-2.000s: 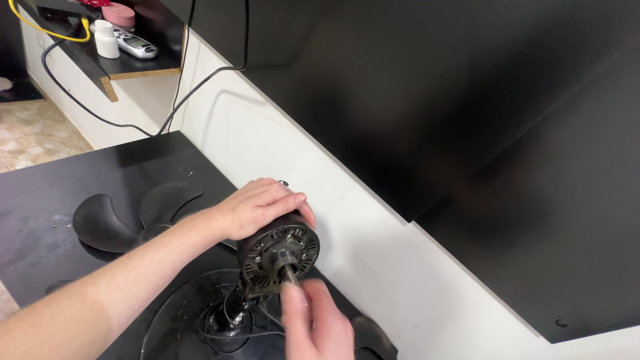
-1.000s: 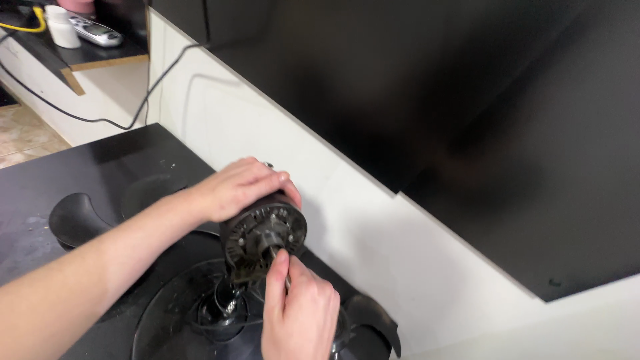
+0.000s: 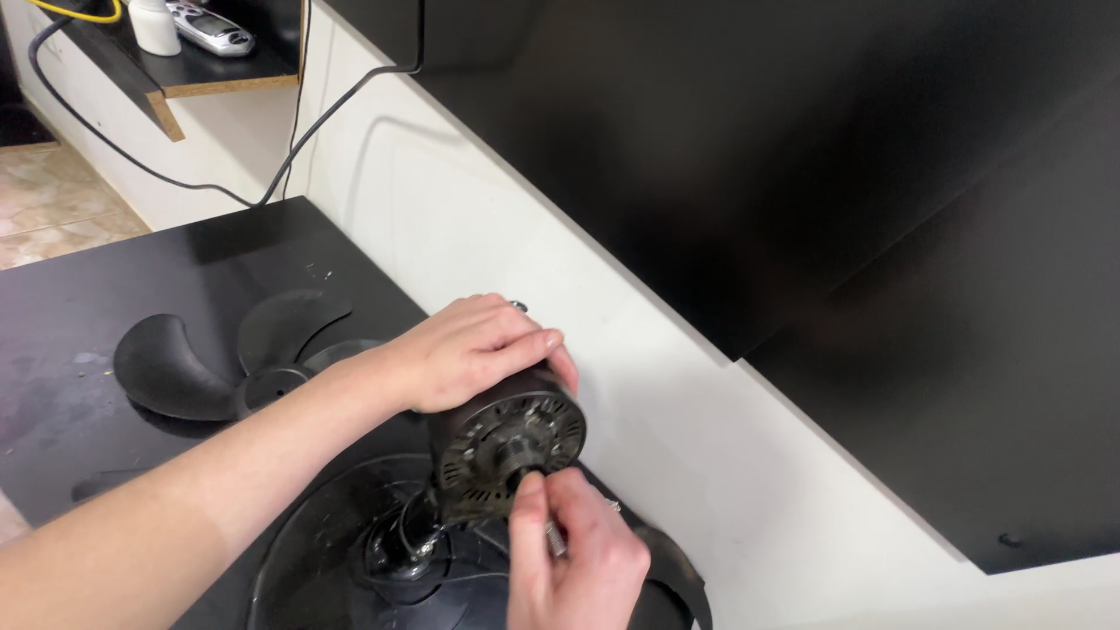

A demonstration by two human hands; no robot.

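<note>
My left hand (image 3: pixel 490 350) rests over the top of the black fan motor housing (image 3: pixel 512 429) and grips it. The housing's vented front face is tilted toward me. My right hand (image 3: pixel 577 551) pinches at the motor's shaft between thumb and finger; a threaded metal tip (image 3: pixel 556 537) shows between the fingers. What exactly the fingertips hold at the shaft is partly hidden. Under the motor stands the round black fan base (image 3: pixel 306 560) with its short neck. A black fan blade set (image 3: pixel 271 385) lies on the table beyond my left forearm.
The glossy black tabletop (image 3: pixel 201 262) meets a white wall (image 3: pixel 542 289). Large black panels (image 3: pixel 787 175) hang on the wall at right. A black cable (image 3: pixel 341 105) loops down at upper left, near a shelf (image 3: pixel 232 86) with a white bottle (image 3: pixel 156 28) and a silver handset (image 3: pixel 210 29). A curved black part (image 3: pixel 678 569) lies lower right.
The right hand stays at the shaft, its fingers now closer around it and their pose changed. The left hand keeps its hold on the motor. The view has shifted slightly.
</note>
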